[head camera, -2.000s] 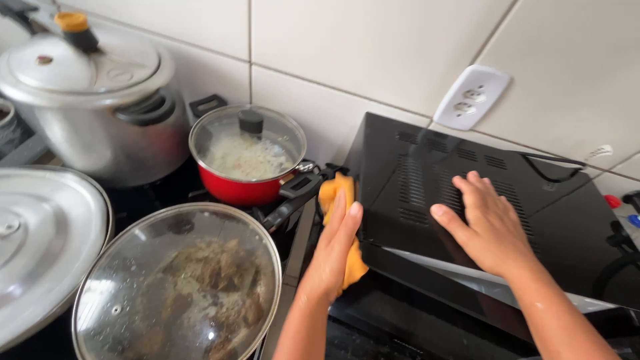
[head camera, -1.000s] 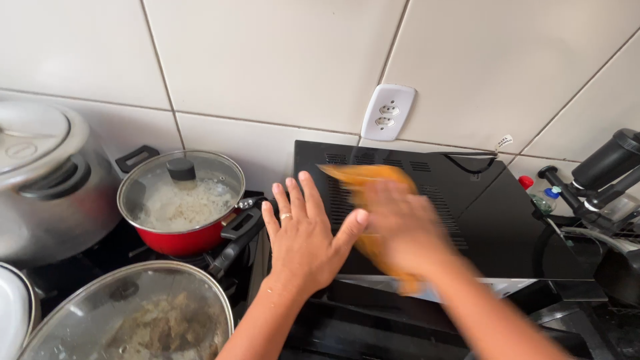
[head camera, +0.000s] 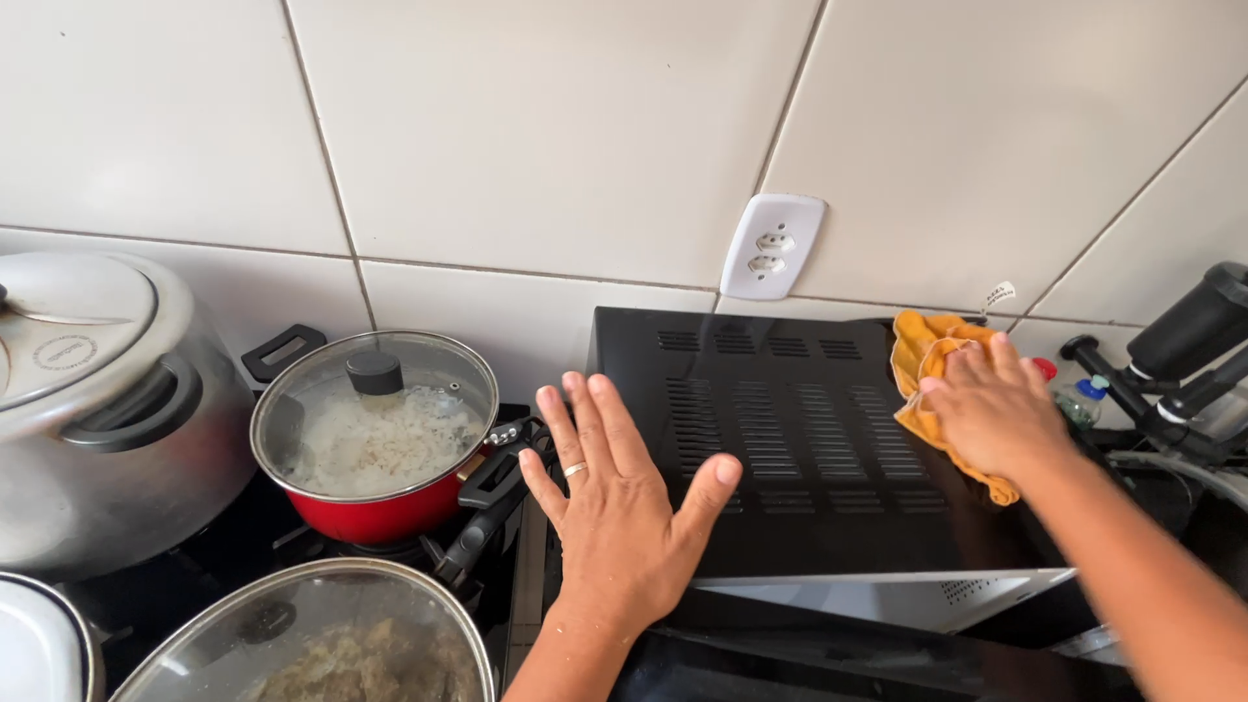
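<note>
My right hand (head camera: 994, 409) presses an orange cloth (head camera: 941, 390) flat on the far right part of the black top of a microwave oven (head camera: 780, 536). The cloth is bunched under the palm and fingers. My left hand (head camera: 619, 507), with a ring on one finger, is raised with its fingers spread and holds nothing; it is above the left front part of the oven's top, and whether it touches is unclear. Vent slots run across the black top. Below its front edge, the oven's light interior shows, so the door seems to be open.
On the stove at left are a red pot (head camera: 375, 512) with a glass lid over rice, a pan under a glass lid (head camera: 322, 634) and an aluminium pressure cooker (head camera: 127, 439). A wall socket (head camera: 774, 246) is behind the oven. Bottles (head camera: 1082, 400) and black equipment (head camera: 1194, 322) stand at right.
The cloth was at the oven's left side, then on the middle of its top; my right hand has moved it rightward. My left hand, earlier against the cloth at the side, has let go.
</note>
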